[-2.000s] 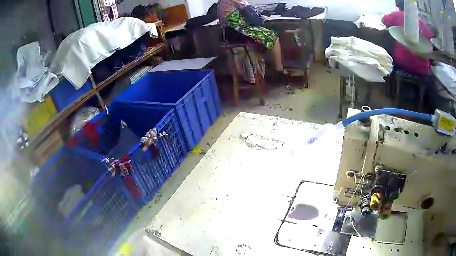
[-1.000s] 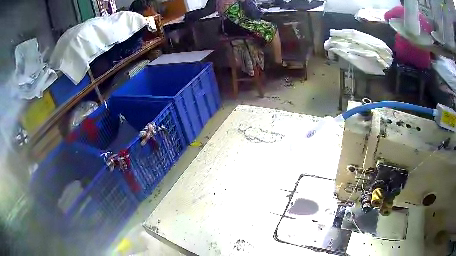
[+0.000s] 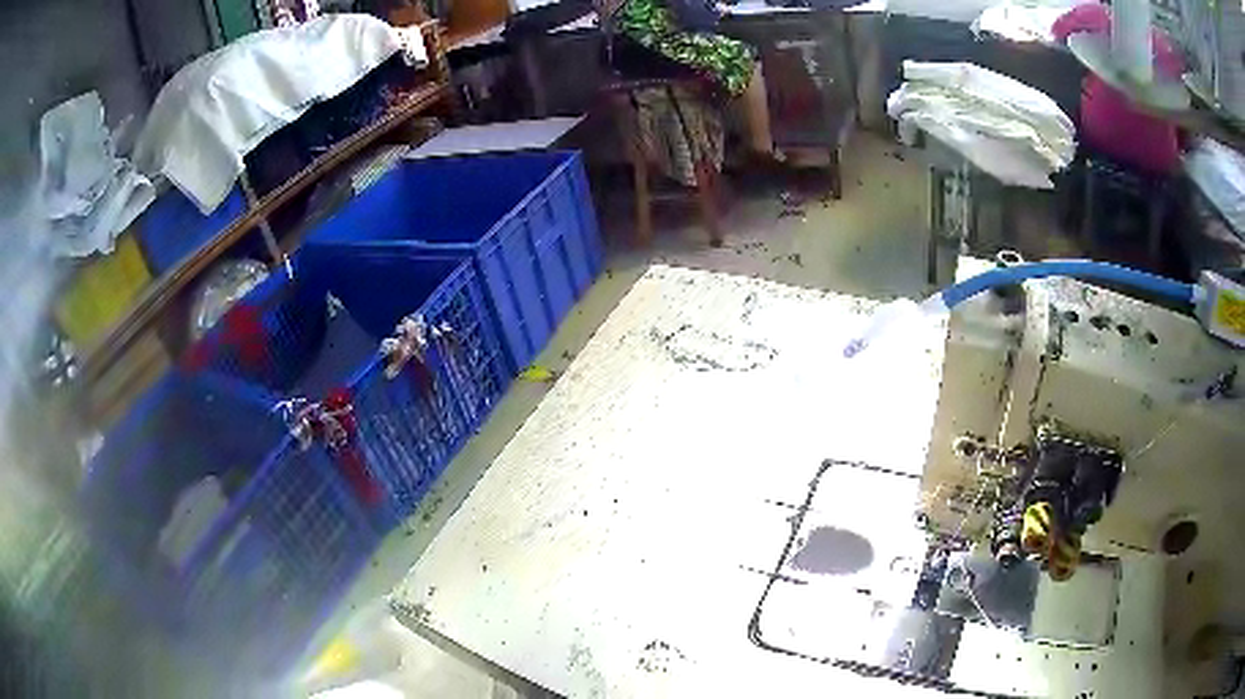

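Neither of my hands is in the picture. The cream sewing machine [image 3: 1113, 369] stands at the right, cut off by the edge. Its brass and black tension knobs [image 3: 1049, 535] sit on the head front. The shiny needle plate area [image 3: 990, 590] lies below them, with no fabric visible on it. A thin thread runs at the needle area. The worn white table [image 3: 614, 478] spreads to the left of the machine. The blue tube [image 3: 1079, 270] arches over the head, with a pale translucent lamp-like piece [image 3: 890, 331] at its left end.
Blue crates [image 3: 539, 253] stand on the floor at the left. A shelf behind them bears a white cloth [image 3: 266, 103]. A pile of white fabric [image 3: 986, 120] lies on a stand at the back right. A person in patterned green [image 3: 683, 52] and a person in pink [image 3: 1126, 116] sit behind.
The view has tilted slightly down, so the background sits higher in the picture. The thread by the machine head lies differently. No hand has appeared.
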